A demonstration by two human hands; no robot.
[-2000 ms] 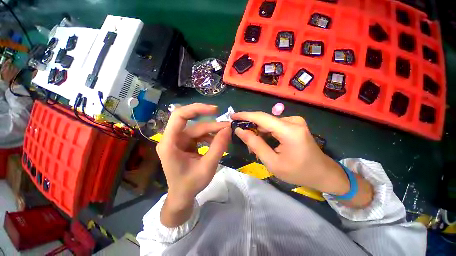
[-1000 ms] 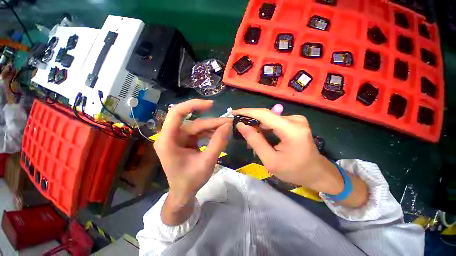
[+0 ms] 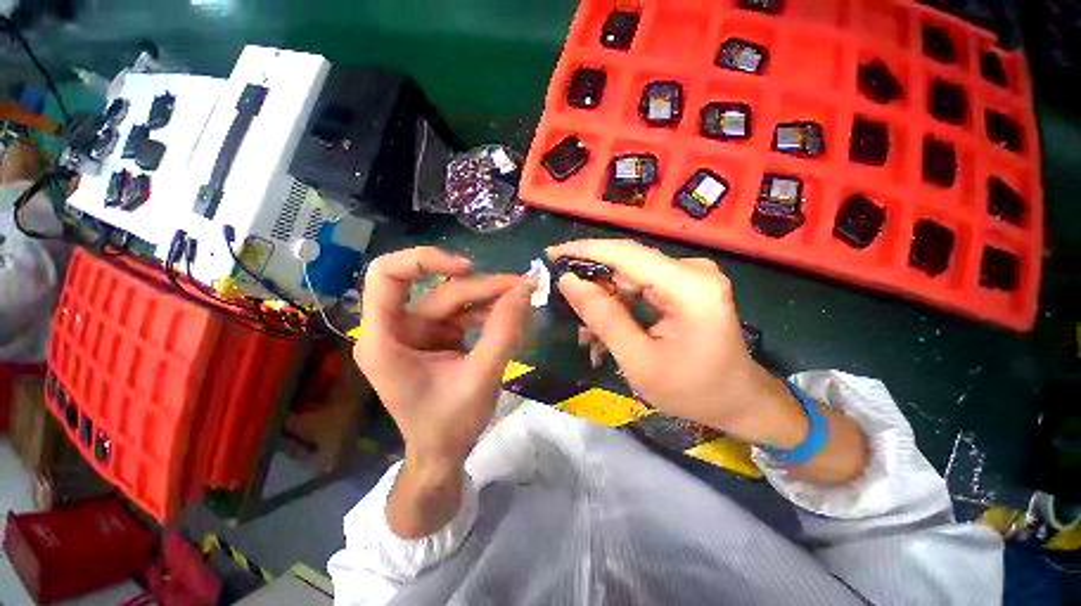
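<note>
My right hand (image 3: 682,337) holds a small black watch case (image 3: 581,275) between thumb and fingers at the centre of the view. The case is seen nearly edge-on, so its face is hidden. My left hand (image 3: 433,343) pinches a small crumpled white piece (image 3: 541,284) between thumb and index finger, close beside the left end of the case. Whether the white piece touches the case cannot be told. A blue band (image 3: 810,436) is on my right wrist.
A red foam tray (image 3: 699,140) of black cases lies at the back right. A clear bag of small parts (image 3: 480,184), a black box (image 3: 356,142) and a white unit (image 3: 267,142) stand at the back left. More red trays (image 3: 130,367) stand at the left.
The white piece now shows between the left fingertips and the case, lower than before. The view has shifted slightly, and the pink round item is no longer visible.
</note>
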